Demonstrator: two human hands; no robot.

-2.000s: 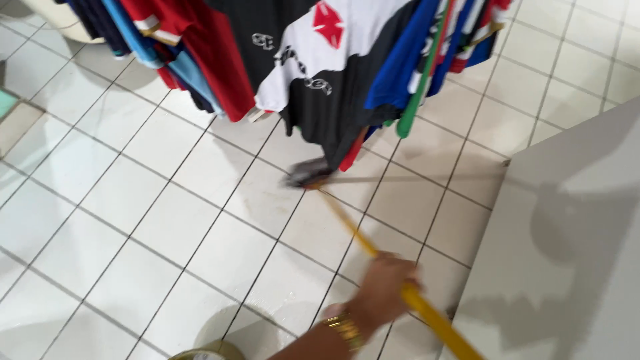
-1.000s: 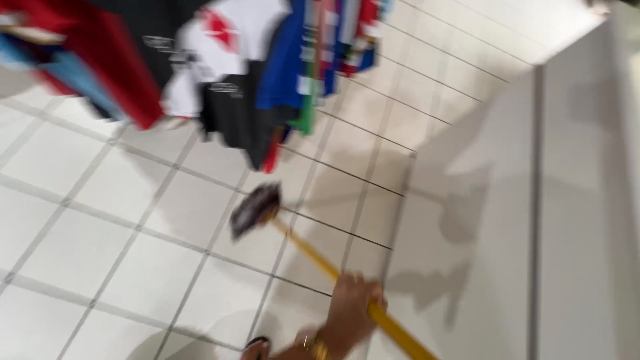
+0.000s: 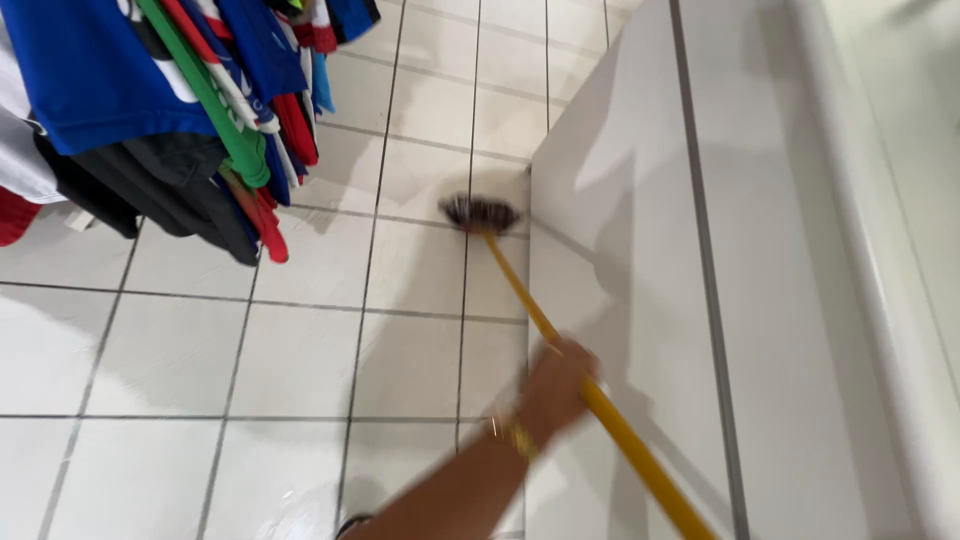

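My left hand [image 3: 559, 386], with a gold-coloured band at the wrist, is closed around the yellow handle [image 3: 641, 454] of a broom. The handle slants from the lower right up to the dark-bristled broom head [image 3: 480, 213], which is at the tiled floor, a little left of the foot of the white panel. The head is blurred. The handle's upper end runs out of view at the bottom edge. My right hand is not in view.
Sports shirts [image 3: 112, 75] in blue, green, red, black and white hang at the upper left. A tall white panel [image 3: 630, 247] with a grey strip [image 3: 709, 262] stands along the right. White floor tiles [image 3: 300, 360] have dark joints. Part of a dark shoe [image 3: 354, 523] shows at the bottom.
The broom head was just under the hanging shirts and is now beside the white panel, right of them. My left hand has kept hold of the handle. The view has shifted to the right.
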